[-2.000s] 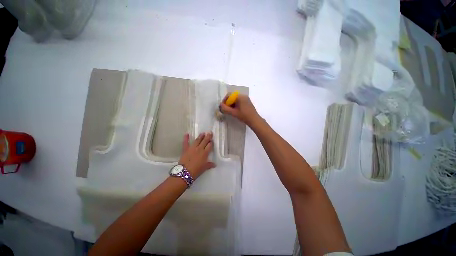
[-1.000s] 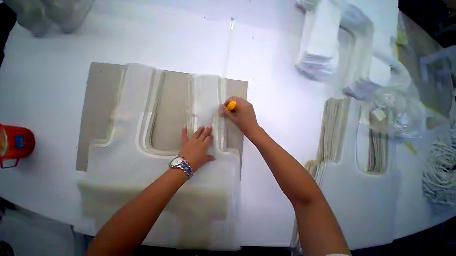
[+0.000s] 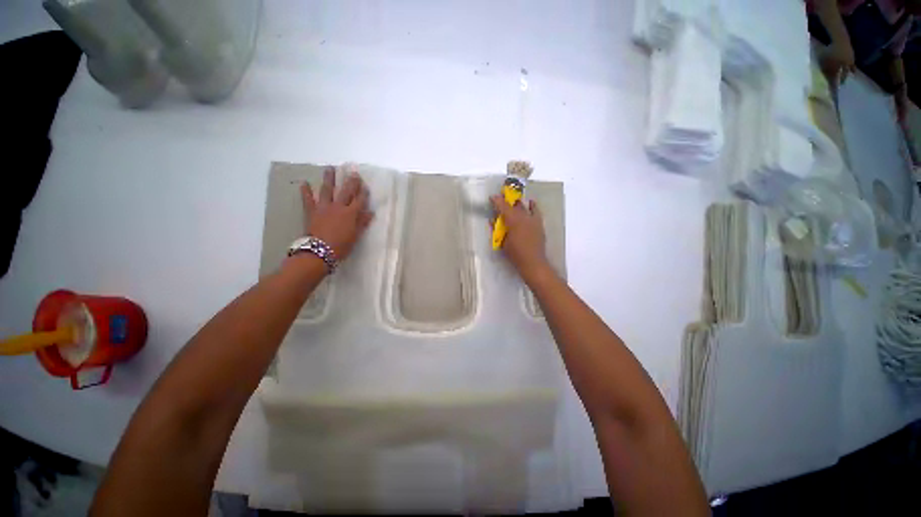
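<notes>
A white vest-shaped panel (image 3: 424, 364) lies in front of me, its two straps pointing away, on a stack with pale stepped edges around the U cutout. A grey-beige backing board (image 3: 434, 247) shows between and beside the straps. My left hand (image 3: 338, 214) lies spread at the left strap's upper part, holding nothing. My right hand (image 3: 523, 232) holds a glue brush (image 3: 508, 207) by its yellow handle at the right strap, bristles pointing away from me. A red mug (image 3: 123, 331) with pale glue stands at the left, with a second yellow-orange handle (image 3: 25, 343) sticking out.
A waiting panel stack (image 3: 773, 384) lies right of my work. Wrapped white pieces (image 3: 687, 101) and clear plastic (image 3: 843, 227) lie at the far right, with a cord bundle (image 3: 904, 318) at the edge. Pale grey upright blocks (image 3: 192, 50) stand far left. A person's arm (image 3: 836, 40) shows top right.
My left hand has moved from the right strap's base to the left strap's top. My right hand has turned the brush so its bristles point away. The view has shifted left, showing the mug's handle stick.
</notes>
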